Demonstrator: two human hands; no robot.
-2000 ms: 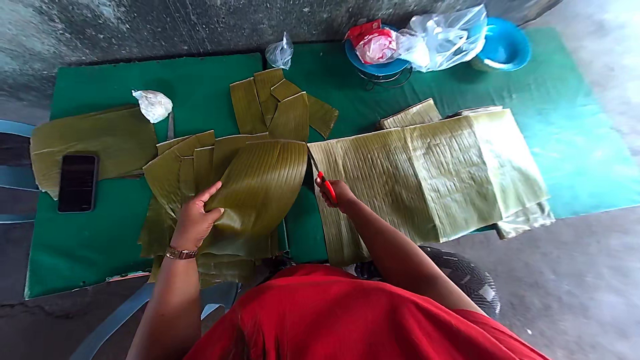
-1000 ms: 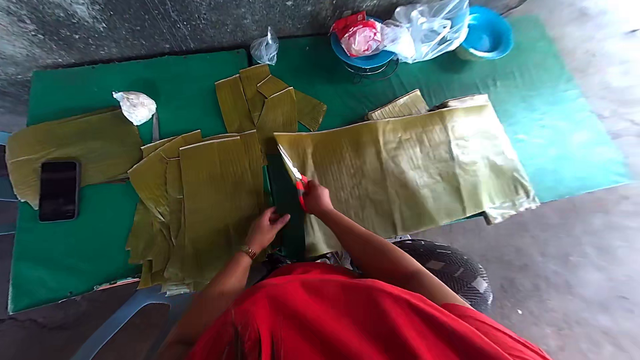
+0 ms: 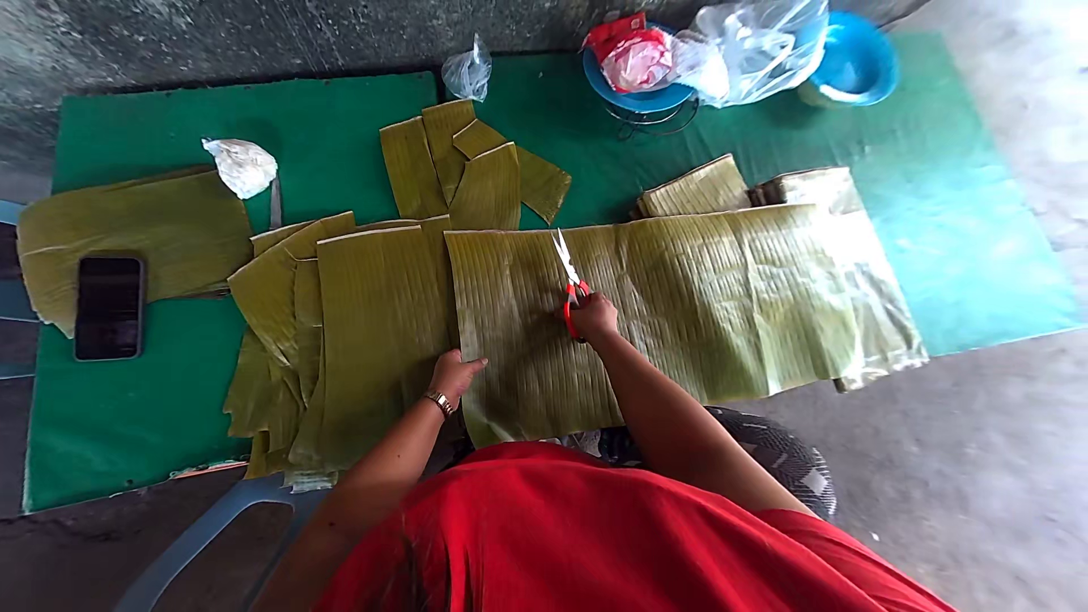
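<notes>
My right hand (image 3: 594, 316) grips red-handled scissors (image 3: 568, 285), whose slightly parted blades lie over the upper edge of a long banana leaf (image 3: 680, 297). At that leaf's left edge is my left hand (image 3: 457, 374), its thumb on the leaf and its fingers partly hidden. Cut banana leaf pieces (image 3: 374, 331) overlap in a pile just left of it. Several smaller leaf pieces (image 3: 484, 183) lie above the pile, near the table's middle. Folded leaves (image 3: 699, 191) show behind the long leaf's upper edge.
On the green table (image 3: 170, 382), a smartphone (image 3: 110, 306) rests on more banana leaf (image 3: 191, 229). A white bundle (image 3: 244, 167) covers part of a knife (image 3: 275, 204). Blue basins (image 3: 857, 59) and plastic bags (image 3: 752, 51) stand by the wall. A plastic chair (image 3: 212, 527) is below.
The cut piece my left hand held up two seconds ago now lies on the left pile. The long leaf has shifted left, and my left hand has come to its edge. The scissors have moved over the leaf.
</notes>
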